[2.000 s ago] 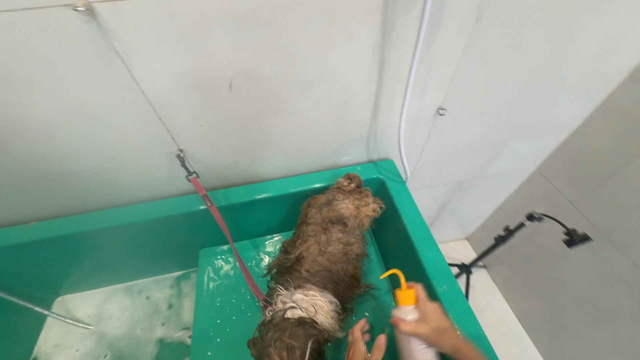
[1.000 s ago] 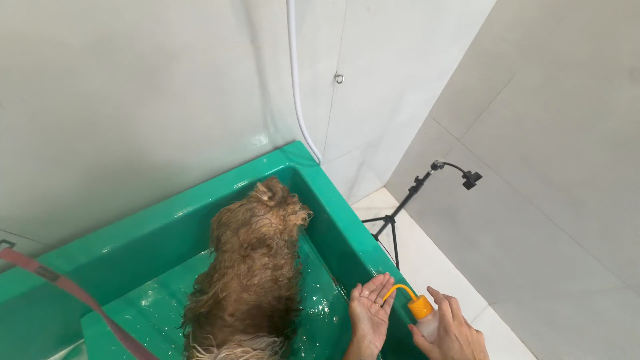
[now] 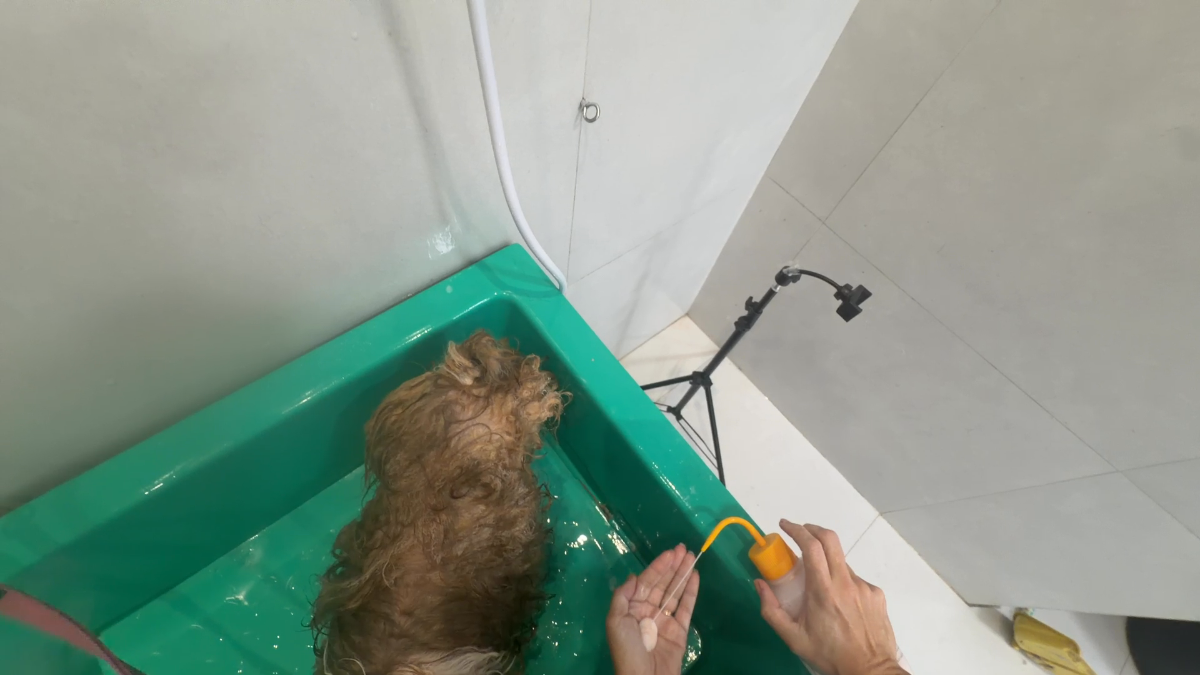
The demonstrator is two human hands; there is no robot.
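Observation:
My right hand is closed around a plastic squeeze bottle with an orange cap and a bent orange spout. A thin stream runs from the spout tip into my left hand, which is palm up with a small pale pool of liquid in it. To the left of my hands a wet, brown, curly-haired dog stands in the green tub, its head near the far corner. A pink leash crosses the lower left; where it ends is out of view.
A white hose hangs down the wall to the tub's corner, near a metal eye ring. Beyond the tub's right edge a black tripod stands on the floor. A yellowish object lies at the lower right.
The view has swung to the right. My left hand has turned up under the spout, and liquid now runs into its palm. My right hand still holds the bottle, now tilted towards the left hand.

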